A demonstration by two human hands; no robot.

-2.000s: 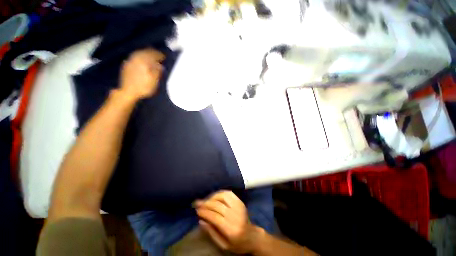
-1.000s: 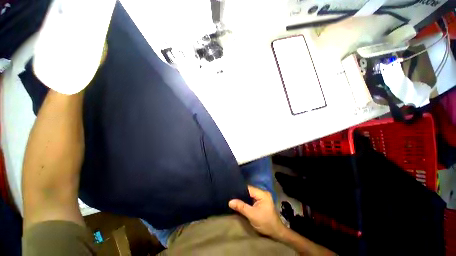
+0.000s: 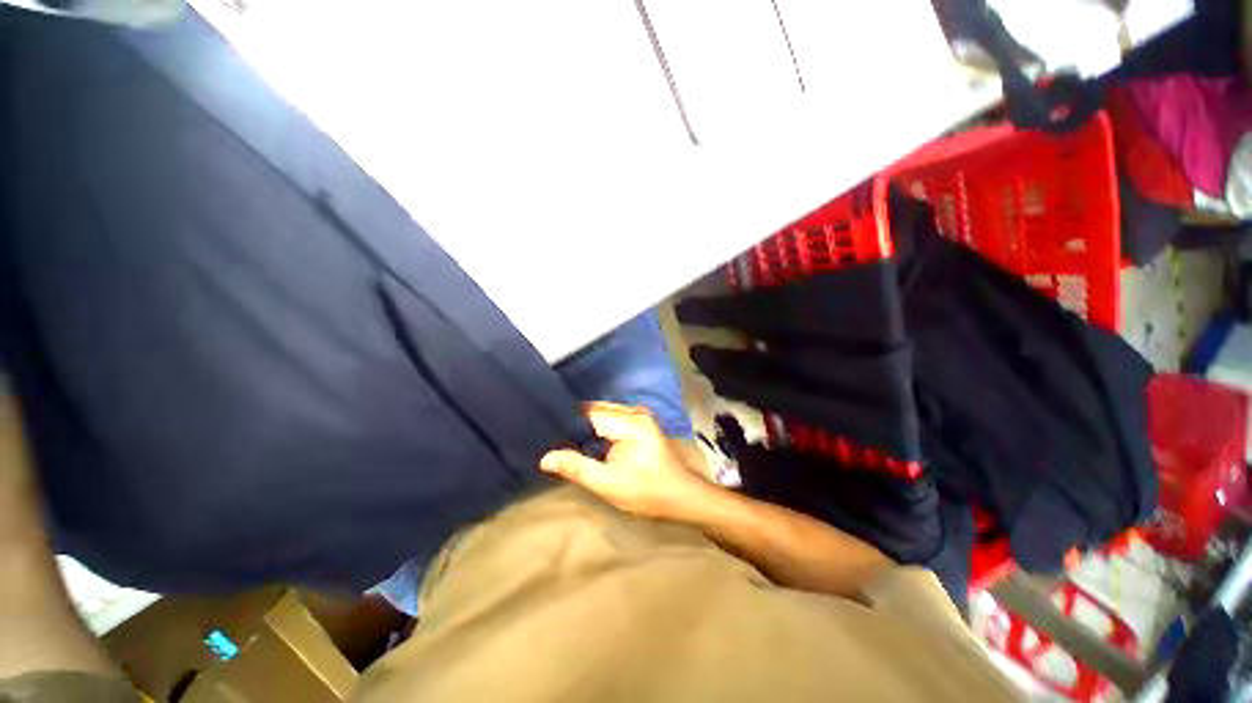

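A large navy-black garment panel (image 3: 234, 302) lies over the table's left part and hangs down over the front edge to my lap. My right hand (image 3: 625, 464) grips the panel's lower right corner between thumb and fingers, just below the table edge. Of my left arm only a blurred forearm shows at the left rim; my left hand is out of the picture. The panel has a long fold or crease near its right edge.
The white table (image 3: 549, 165) has a phone outline at its top. A red plastic basket (image 3: 1023, 206) draped with dark cloth (image 3: 1016, 385) stands at the right. An open cardboard box (image 3: 261, 652) is at lower left. More red baskets lie at the far right.
The view has swung down and right, so the machine's needle area has left the picture and the basket shows more fully. My right hand keeps hold of the panel corner.
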